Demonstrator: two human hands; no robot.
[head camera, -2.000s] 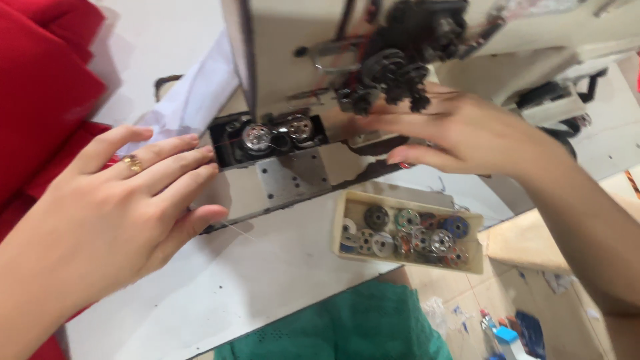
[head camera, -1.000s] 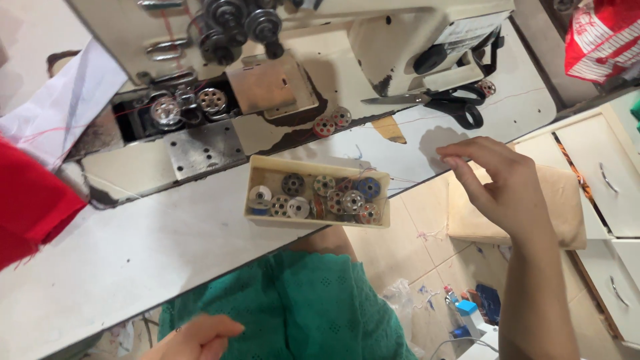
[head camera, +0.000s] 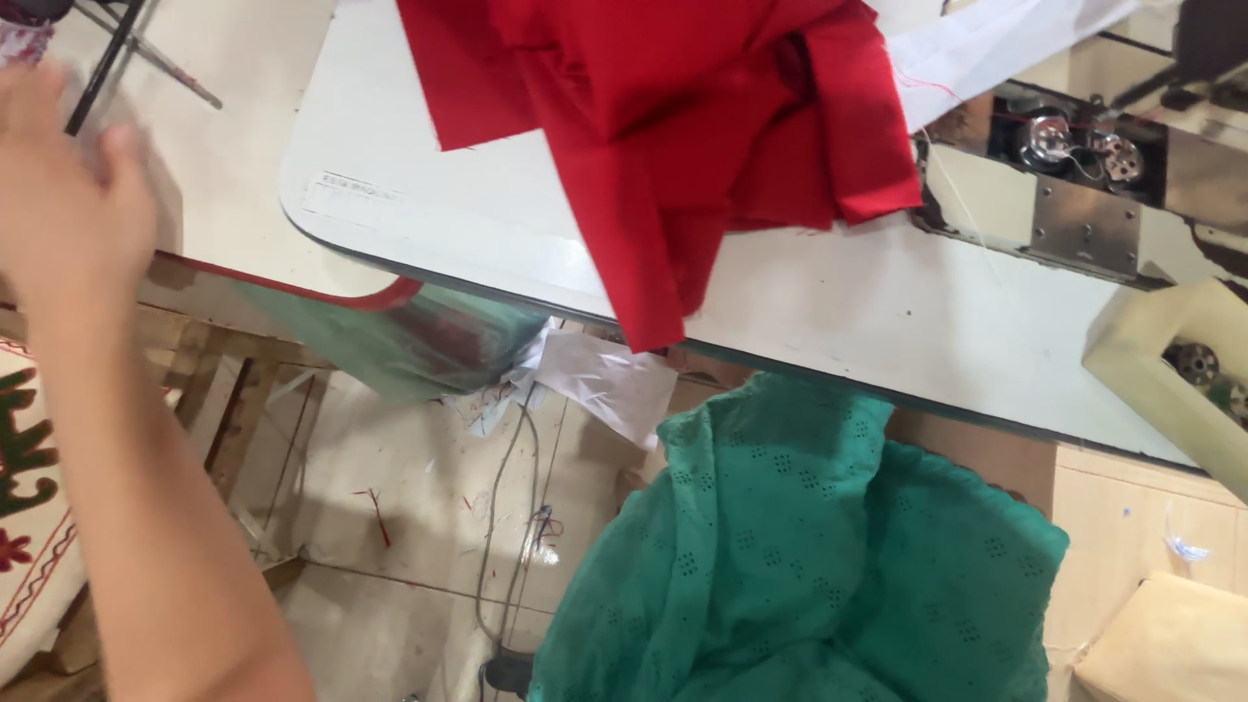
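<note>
My left hand is blurred at the far left, beside a dark rod and a purplish-white thing at the frame's corner; whether it touches or holds either cannot be told. My right hand is out of view. Red fabric lies on the white sewing table and hangs over its front edge. At the right, two metal bobbins sit in the opening of the sewing machine bed, behind a metal plate. White fabric lies between the red fabric and the machine.
A cream box with bobbins stands at the table's right front. Green eyelet clothing covers the lap below the edge. A second table adjoins at left. On the tiled floor lie a cable, thread scraps and crumpled white material.
The view has swung far to the left. My left hand has moved from near the lap to the far left. My right hand, seen at the right before, has left the view.
</note>
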